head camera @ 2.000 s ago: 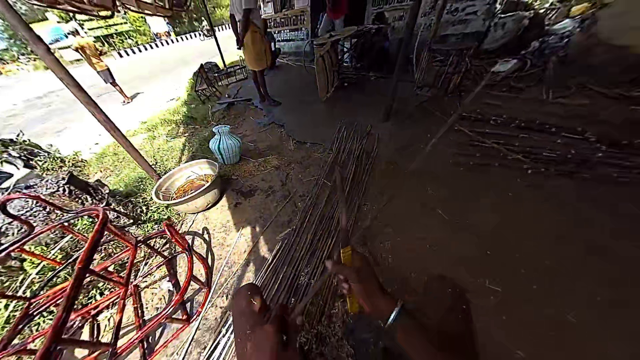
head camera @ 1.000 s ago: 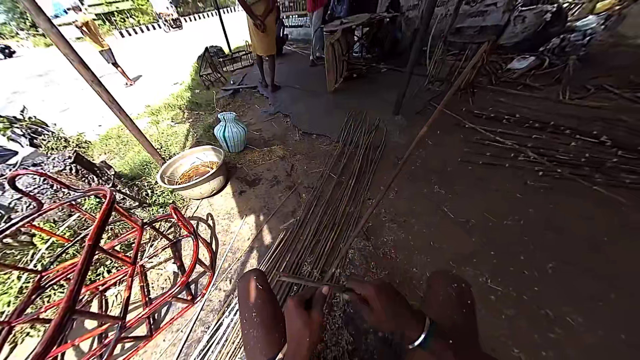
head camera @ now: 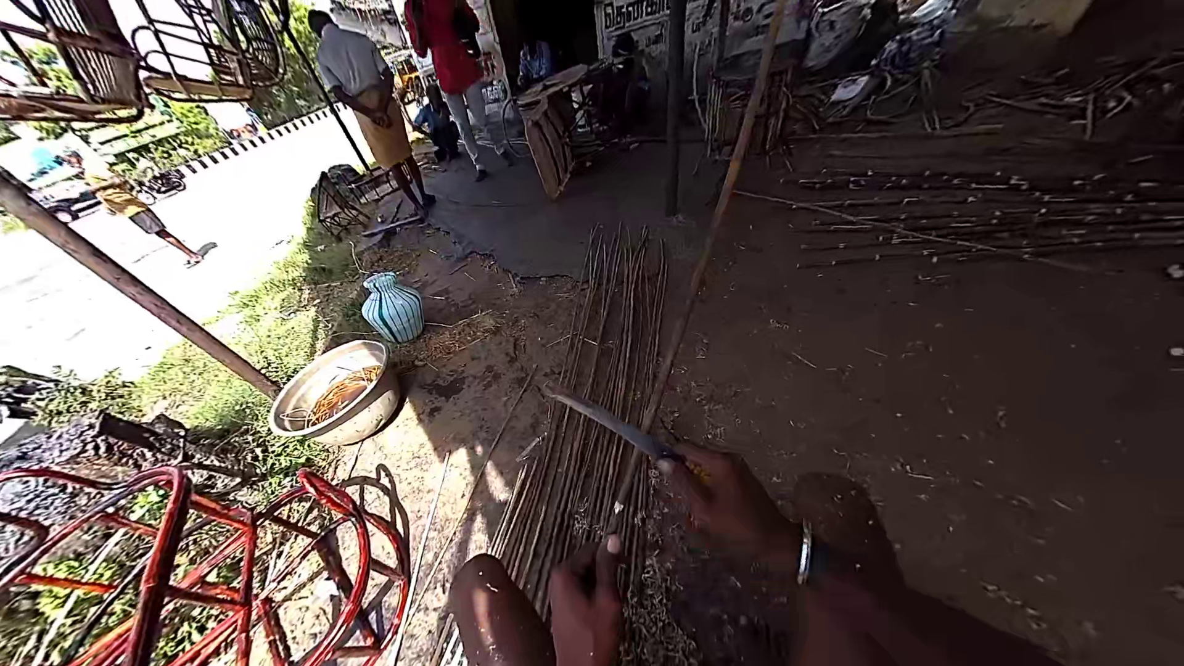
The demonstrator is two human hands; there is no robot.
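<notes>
A knife (head camera: 610, 422) with a long blade is in my right hand (head camera: 731, 504), which wears a metal bangle; a bit of yellow shows at the handle. The blade points up and to the left, over the sticks. My left hand (head camera: 587, 601) is closed round the lower end of a long cane stick (head camera: 708, 250), which slants up and to the right, passing behind the blade. Between and beyond my knees, a bundle of long thin sticks (head camera: 601, 370) lies on the ground, with pale shavings scattered near my hands.
Red cane frames (head camera: 250, 555) stand at lower left. A metal basin (head camera: 347, 430) holding orange-brown strips sits beside a striped pot (head camera: 394, 310). A slanting pole (head camera: 139, 287) rises at left. More sticks (head camera: 962, 217) lie at right. Several people are farther off, by a wooden table (head camera: 555, 139).
The knife, held across and low in front of me a second ago, now reaches forward over the bundle. My right hand has moved away from my left.
</notes>
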